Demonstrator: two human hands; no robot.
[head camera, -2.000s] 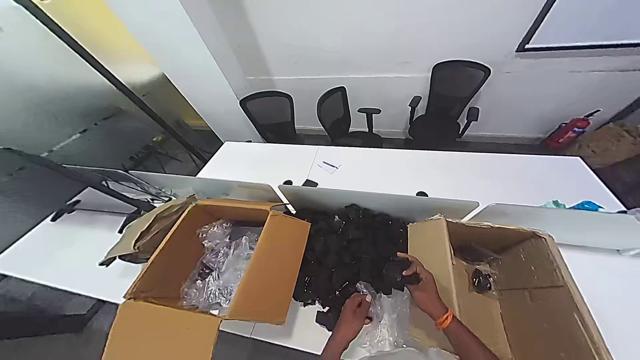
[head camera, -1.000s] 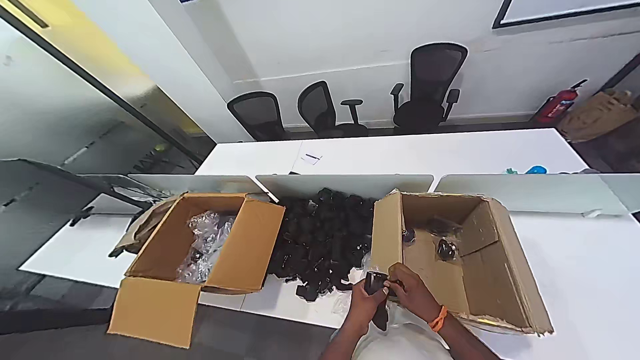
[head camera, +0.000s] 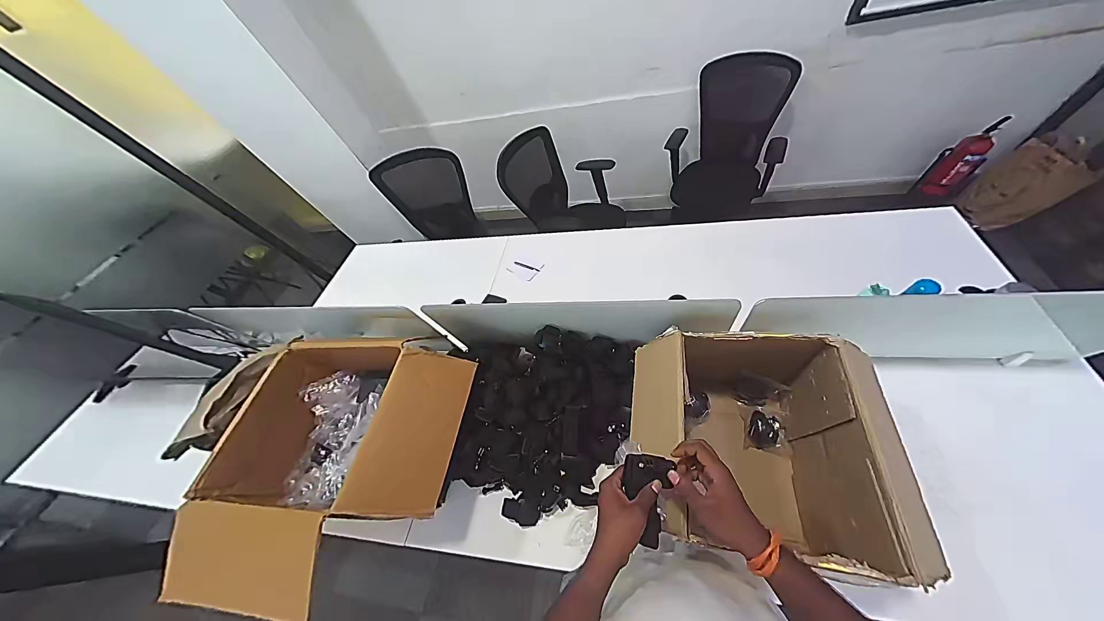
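My left hand (head camera: 623, 523) grips a small black item (head camera: 645, 473) with a dark strap-like part hanging below it. The fingers of my right hand (head camera: 714, 498), with an orange band at the wrist, pinch the item's right end. What exactly the item is cannot be told. Just beyond my hands lies a large pile of similar black items (head camera: 552, 414) on the white desk. To the right stands an open cardboard box (head camera: 828, 483) with a few dark, plastic-wrapped things (head camera: 764, 429) inside. An open cardboard box (head camera: 401, 431) at the left holds crumpled clear plastic bags (head camera: 332, 440).
Low frosted partitions (head camera: 586, 315) run behind the pile and boxes. Past them is another white desk (head camera: 690, 250) with a paper and pen (head camera: 526, 268). Several black mesh chairs (head camera: 749, 112) and a red fire extinguisher (head camera: 956, 166) stand by the wall. Clear plastic lies near my left hand.
Two seconds ago my hands were apart, with clear plastic at my left hand and a black item in my right; now both are on one black item. The view has shifted.
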